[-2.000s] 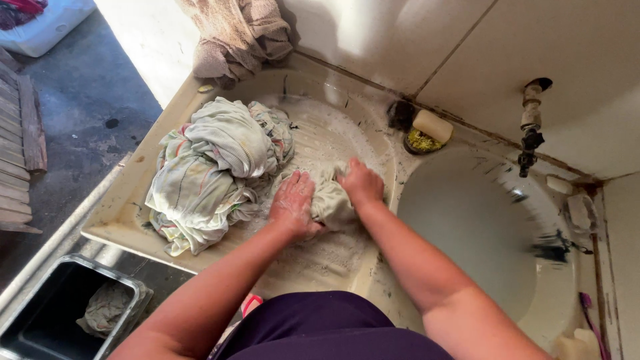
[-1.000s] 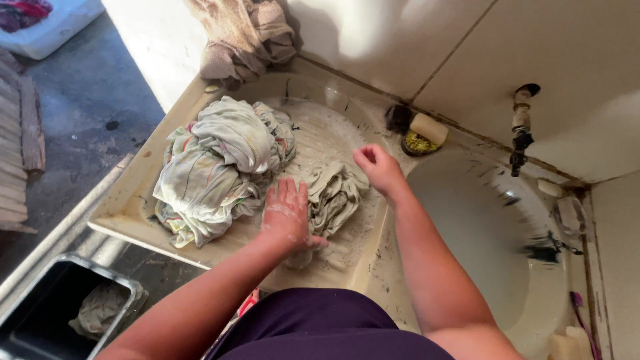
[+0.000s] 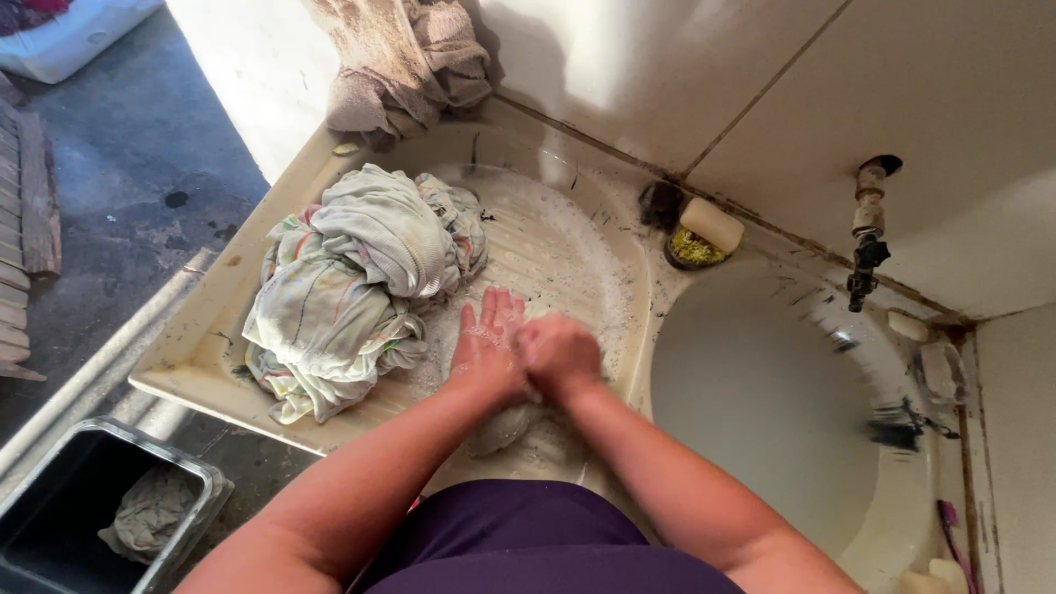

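My left hand [image 3: 488, 342] lies on a wet pale cloth [image 3: 505, 429] on the ribbed drainboard [image 3: 528, 239], its fingers stretched out and sudsy. My right hand [image 3: 561, 351] is closed beside it, blurred, at the cloth's upper part; most of the cloth is hidden under both hands and forearms. Whether the right fingers grip cloth does not show clearly. A heap of wet pale striped cloths [image 3: 355, 280] sits on the drainboard to the left of my hands. Foam [image 3: 606, 272] runs along the drainboard's curved right side.
A basin [image 3: 767, 396] of cloudy water is at right, below a wall tap [image 3: 866, 239]. A soap bar [image 3: 711, 224] rests on a small dish with a yellow scourer [image 3: 695, 247]. A brown towel [image 3: 412, 70] drapes the back corner. A black bin [image 3: 66, 495] holding a cloth stands lower left.
My right hand, raised apart from the cloth one second ago, has come down next to my left hand. The cloth, bunched to the right of my left hand then, is now mostly covered.
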